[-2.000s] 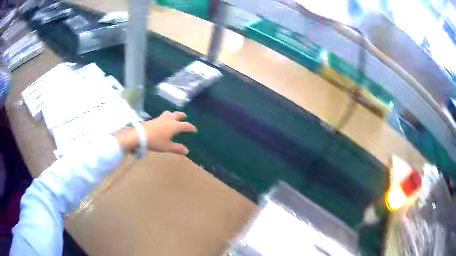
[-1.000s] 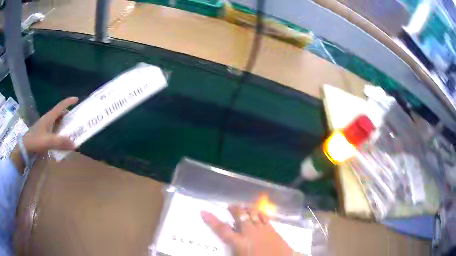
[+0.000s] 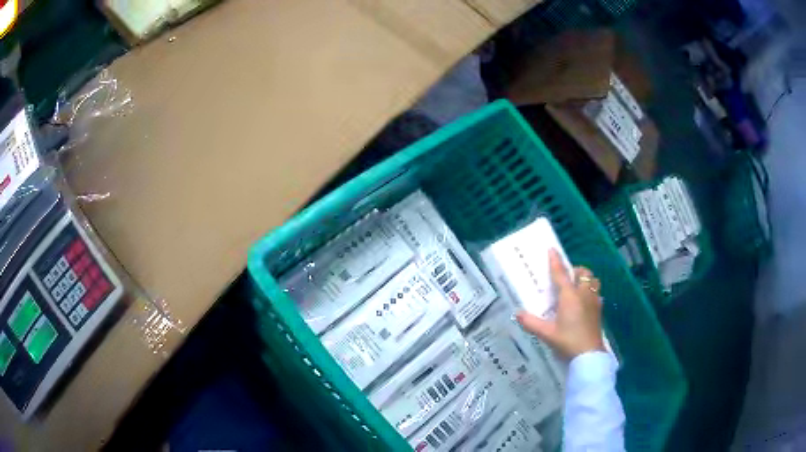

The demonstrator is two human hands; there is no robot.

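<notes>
My right hand holds a white toothbrush box inside the green plastic crate, over its right part. Thumb and fingers are on the box's near end; a ring shows on one finger. Several film-wrapped boxes lie in the crate, mostly in rows at its left and near side. My left hand is not in view. The digital weighing scale is at the left edge, its displays lit green, with part of a box on its pan.
The cardboard bench cover runs beside the crate. Crinkled clear film lies near the scale. An open brown carton and a smaller green crate with boxes stand beyond the crate. The signal light is cut off at the upper left.
The view has swung right from the conveyor to the crate. My right hand has moved from the scale pan into the crate with a box. My left hand, holding a box before, has left view.
</notes>
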